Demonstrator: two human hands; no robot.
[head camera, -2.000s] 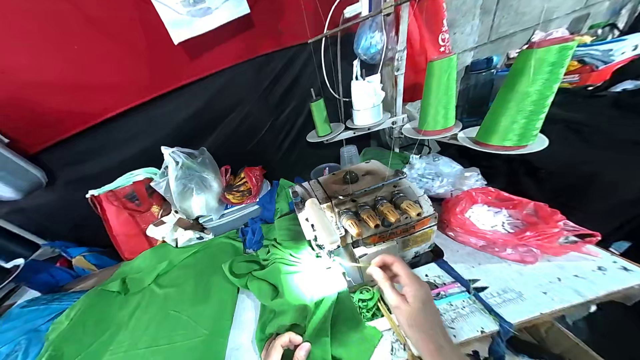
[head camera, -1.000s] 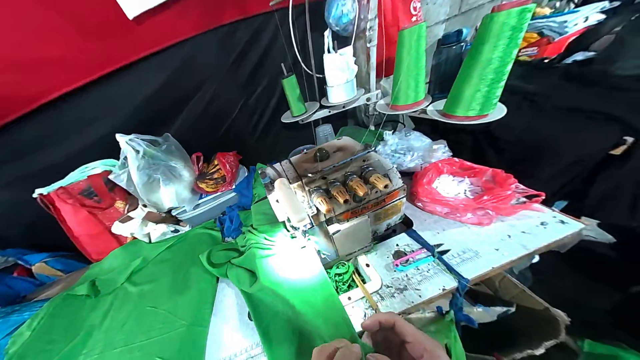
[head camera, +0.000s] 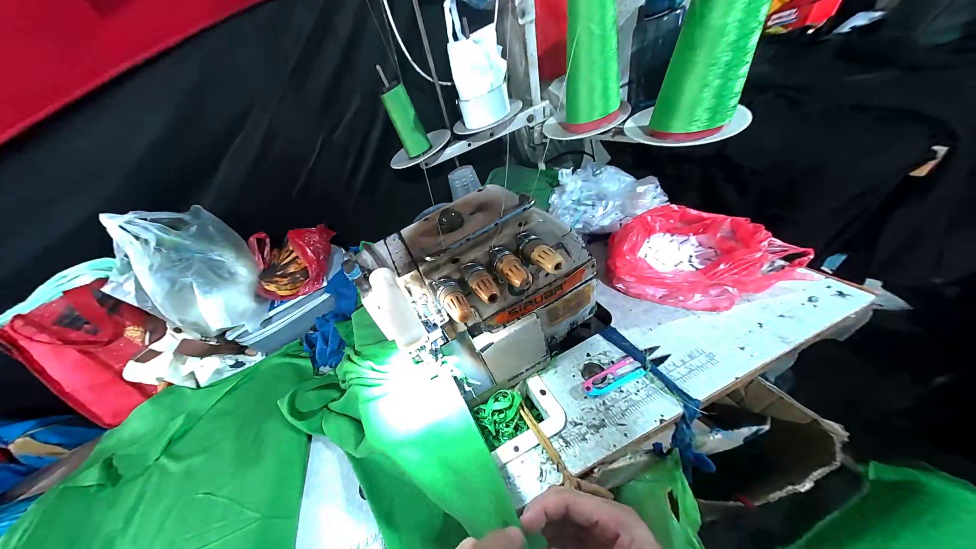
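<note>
At the bottom edge, my right hand (head camera: 585, 518) pinches the edge of a green fabric piece (head camera: 450, 457) between thumb and fingers. My left hand (head camera: 494, 540) shows only as fingertips beside it, on the same edge; the rest is out of frame. From there the fabric runs up to the needle area of a Siruba overlock sewing machine (head camera: 496, 267), where a lamp glares on it. More green fabric (head camera: 175, 457) lies spread to the left. Green thread scraps (head camera: 499, 418) fill an opening in front of the machine.
Pink and blue thread snips (head camera: 614, 376) lie on the white table (head camera: 732, 335). Behind them is a red plastic bag (head camera: 679, 259) with white pieces. Green thread cones (head camera: 705, 69) stand above. Bags (head camera: 187, 267) crowd the left; a torn cardboard box (head camera: 785, 442) sits below the table's right edge.
Two seconds ago my right hand was raised beside the machine, apart from the left. It has come down to the fabric edge next to the left hand. The fabric strip now stretches toward both hands.
</note>
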